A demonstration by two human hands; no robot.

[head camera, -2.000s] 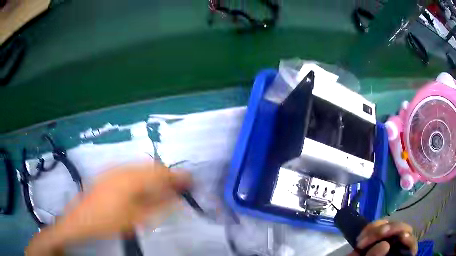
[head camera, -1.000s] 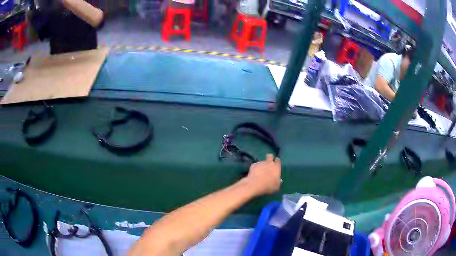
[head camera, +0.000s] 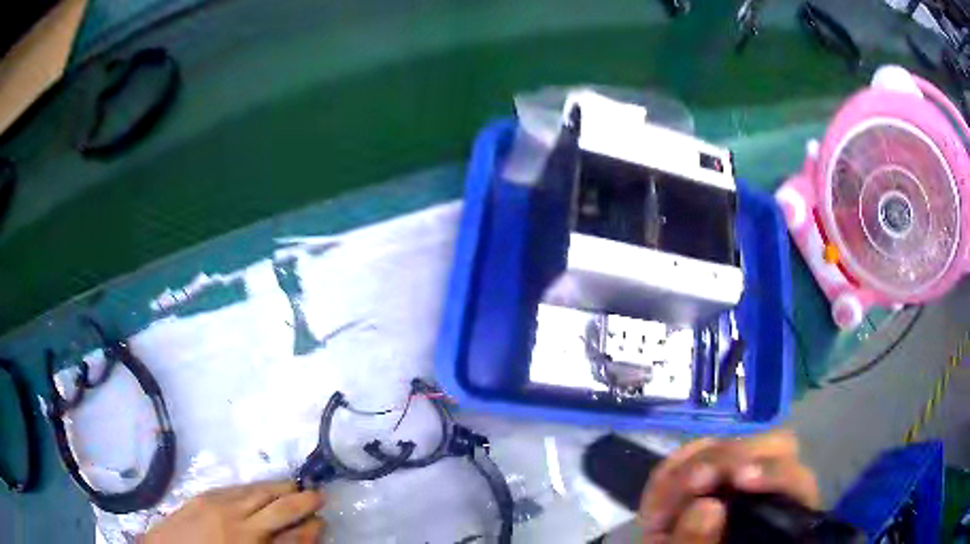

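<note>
A black headband unit point(head camera: 495, 483) with thin red wires lies on the white foam sheet near the bottom centre. My left hand point(head camera: 239, 517) is at its left end joint, with the fingertips touching or pinching it; the lower part is cut off by the picture's edge. My right hand point(head camera: 734, 489) holds the black electric screwdriver point(head camera: 622, 468), pointing left, below the blue tray. Its bit cannot be made out. The white-and-black screw feeder point(head camera: 654, 271) stands in the blue plastic tray point(head camera: 500, 407), with its bright metal pickup plate point(head camera: 569, 351) at the front.
Another headband unit point(head camera: 160, 468) lies on the foam at left, and part of one more at the left edge. A pink fan point(head camera: 896, 213) stands right of the tray. The green conveyor point(head camera: 319, 128) behind carries black loops. A blue bin point(head camera: 899, 494) is at lower right.
The view has tilted back down to the bench. My left hand has come back from the conveyor to the foam, where a headband unit now lies. My right hand with the screwdriver is in view again.
</note>
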